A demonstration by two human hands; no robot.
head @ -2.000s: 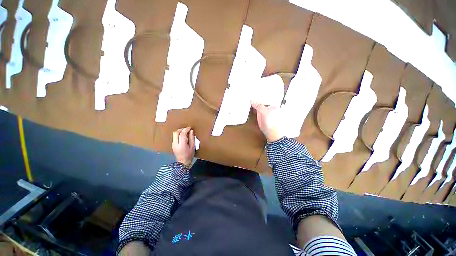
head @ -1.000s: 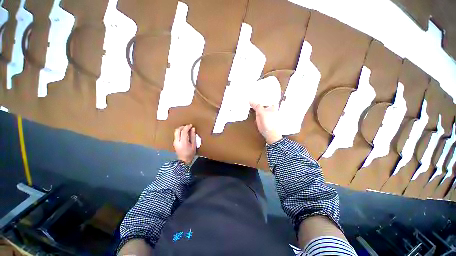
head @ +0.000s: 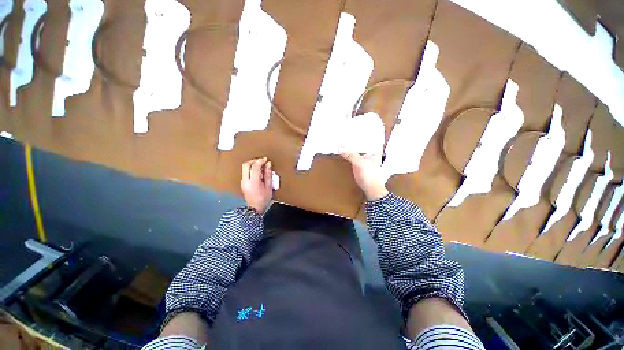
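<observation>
My right hand (head: 364,169) holds the white glue bottle (head: 368,132) over the lower part of a white template (head: 340,85). The bottle's nozzle cannot be made out against the white. My left hand (head: 257,179) rests near the front edge of the brown bag panels (head: 294,183), fingers curled around a small white wad (head: 275,180) that shows at its right side. A thin brown handle loop (head: 386,89) lies behind the bottle, between two templates.
More white templates (head: 254,68) and brown loops (head: 471,140) lie in a row to both sides. The white table top (head: 534,34) shows at the far right. Dark metal frames (head: 75,280) stand below the table, beside a yellow floor line (head: 33,195).
The glue bottle and right hand have moved slightly down along the template, toward the front edge. The left hand still holds the wad. The view has shifted a little.
</observation>
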